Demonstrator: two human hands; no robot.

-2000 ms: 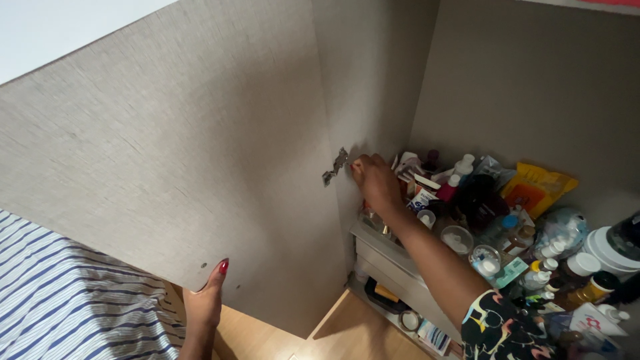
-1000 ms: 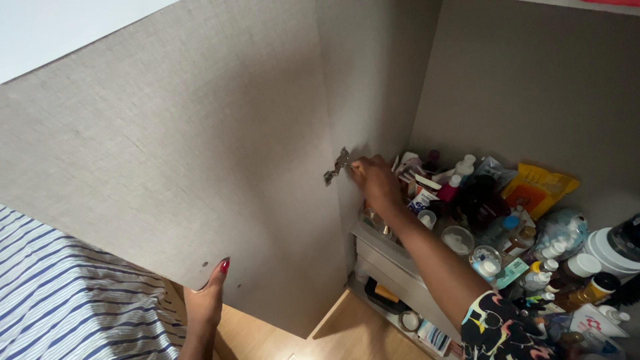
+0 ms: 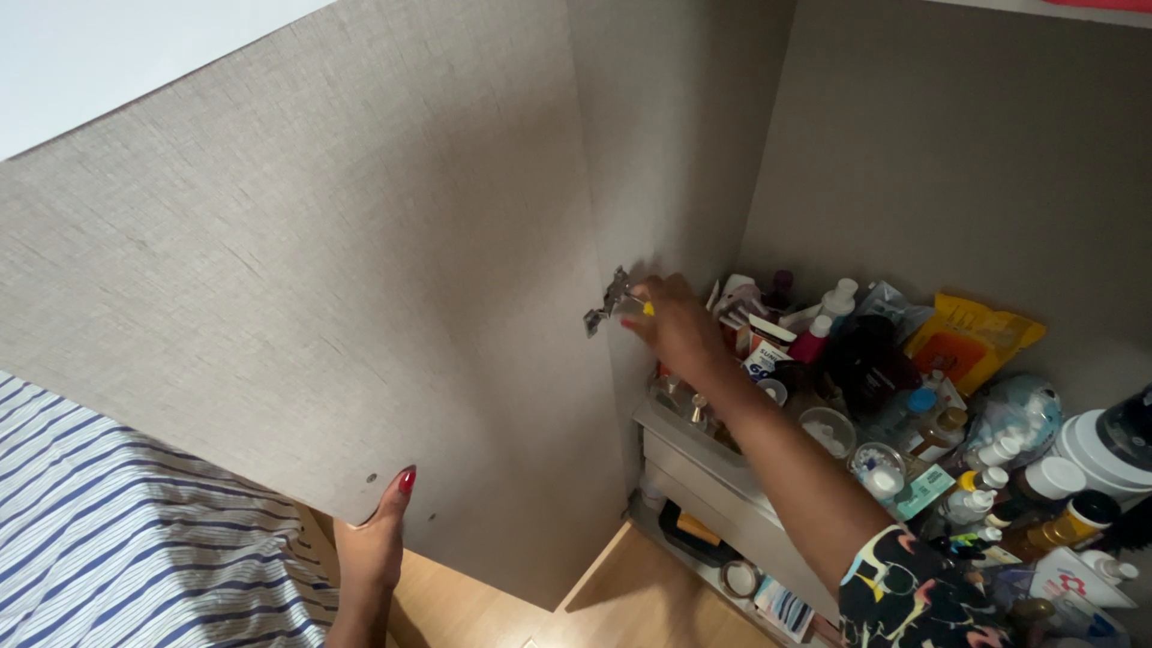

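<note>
My left hand (image 3: 371,544) grips the lower edge of the grey cabinet door (image 3: 360,270), its thumb with a red nail lying on the inner face near two small holes. At the metal hinge (image 3: 607,301) between door and side panel is my right hand (image 3: 675,324). Its fingers hold a screwdriver (image 3: 648,309), of which a small yellow part shows, with a thin shaft toward the hinge. The rest of the tool is hidden by the hand.
Bottles, jars and tubes crowd the cabinet shelf, with a yellow packet (image 3: 972,342) at the back. Below are a drawer front (image 3: 720,495) and a lower compartment holding a tape roll (image 3: 740,578). A striped cloth (image 3: 162,531) lies at left, above a wooden floor (image 3: 477,603).
The fingers of my right hand have loosened and spread a little at the hinge, and the yellow part now shows between them. My left hand has stayed on the door edge.
</note>
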